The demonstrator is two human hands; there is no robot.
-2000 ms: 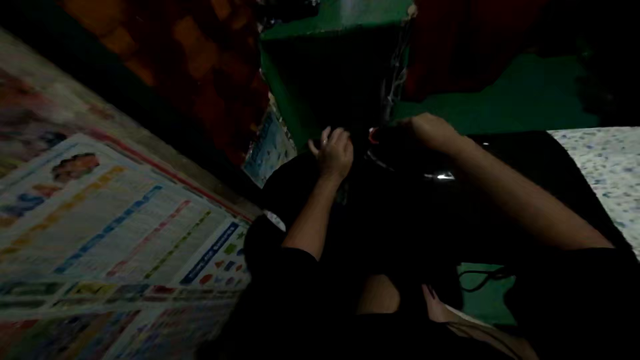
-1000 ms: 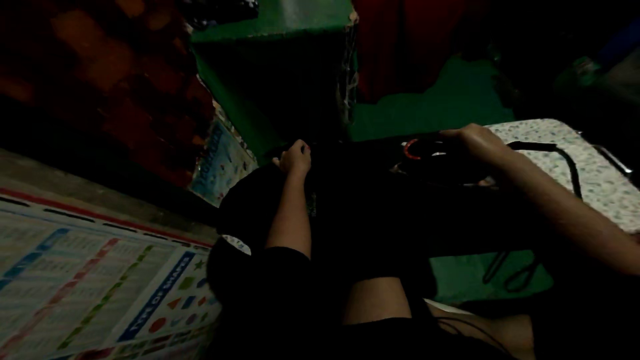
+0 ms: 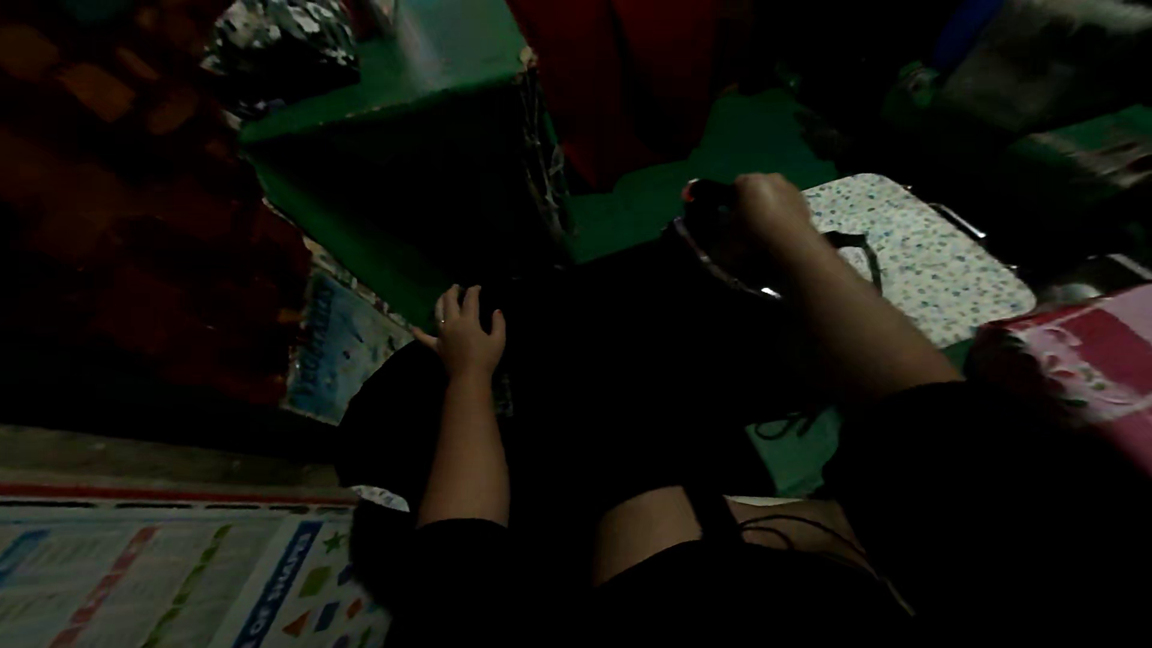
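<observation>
Dark cloth or clothing (image 3: 612,351) fills the middle of the view, too dim to identify surely. My left hand (image 3: 468,333) rests on its left part with fingers spread, a ring on one finger, nothing gripped. My right hand (image 3: 769,207) is closed around a dark iron-like object (image 3: 715,202) with a small red light or spot at its tip; its exact kind cannot be told. A shiny curved edge (image 3: 711,261) shows beneath this object. A dark cord or strap (image 3: 871,256) loops out behind my right wrist.
A speckled white tabletop (image 3: 927,252) lies at the right, beside a pink and red patterned cloth (image 3: 1080,360). A green cabinet (image 3: 387,112) stands ahead, with a red curtain (image 3: 630,81) beyond it. Printed charts (image 3: 180,576) are at the lower left.
My left hand has gone from partly closed to spread on the dark material. My right hand still holds the dark object, now lifted off toward the far edge. The view has shifted.
</observation>
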